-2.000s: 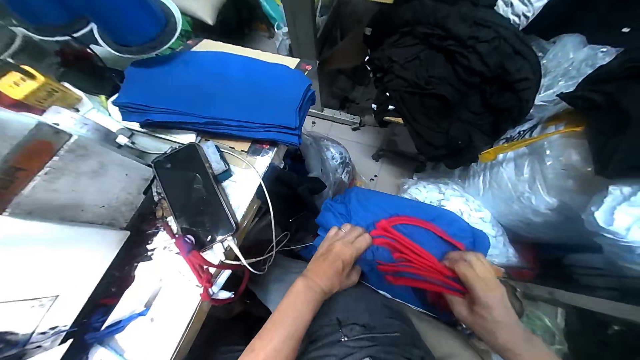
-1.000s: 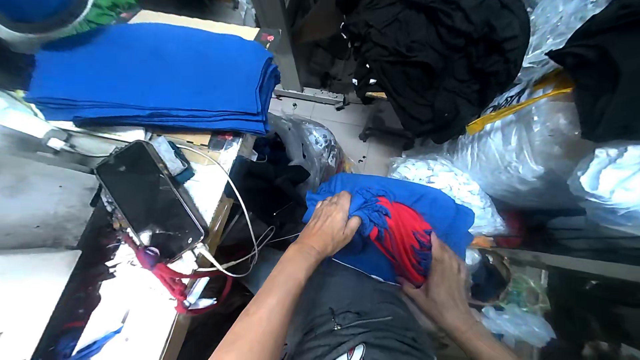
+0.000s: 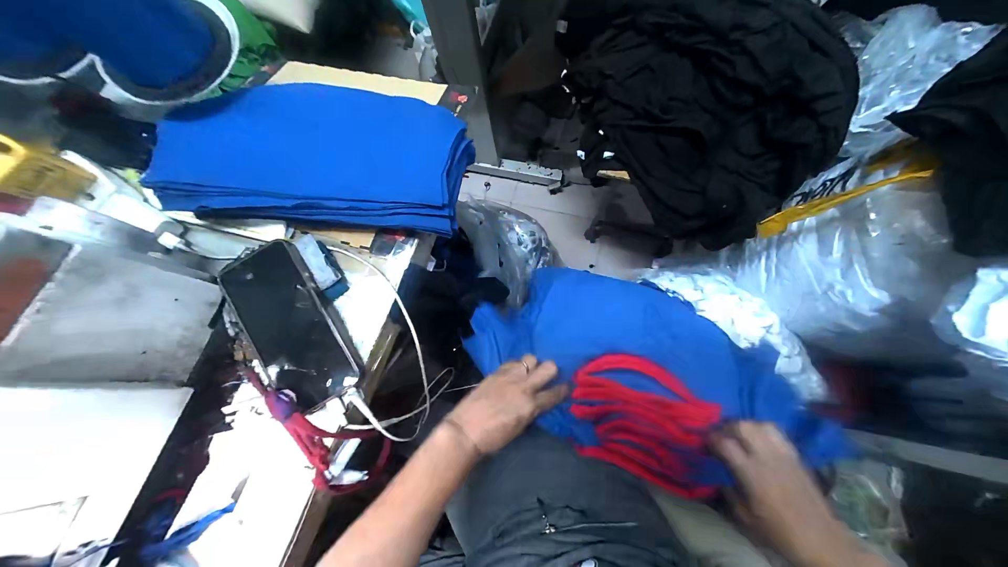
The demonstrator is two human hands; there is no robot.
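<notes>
Blue fabric [image 3: 630, 307] lies spread over my lap, with a bundle of red cords or strips [image 3: 642, 421] on top of it. My left hand [image 3: 512, 398] rests on the fabric's near left edge, fingers bent, left of the red bundle. At the bundle's right end is my right hand [image 3: 760, 465], blurred, its fingers touching the red strips and the blue fabric; whether it grips them is not clear. Dark grey trousers [image 3: 567, 496] show under the fabric.
On the table at left lie a folded blue fabric stack [image 3: 315, 150], a smartphone [image 3: 287, 319] with a white cable [image 3: 413, 323] and a red cord [image 3: 307, 441]. Black garments [image 3: 717, 110] hang or lie at upper right, near clear plastic bags [image 3: 850, 260]. Blue thread cones or rolls [image 3: 165, 47] stand upper left.
The blue fabric, gathered around the red strips one second ago, is spread wider now, and the strips lie flatter. My right hand has moved to the strips' right end.
</notes>
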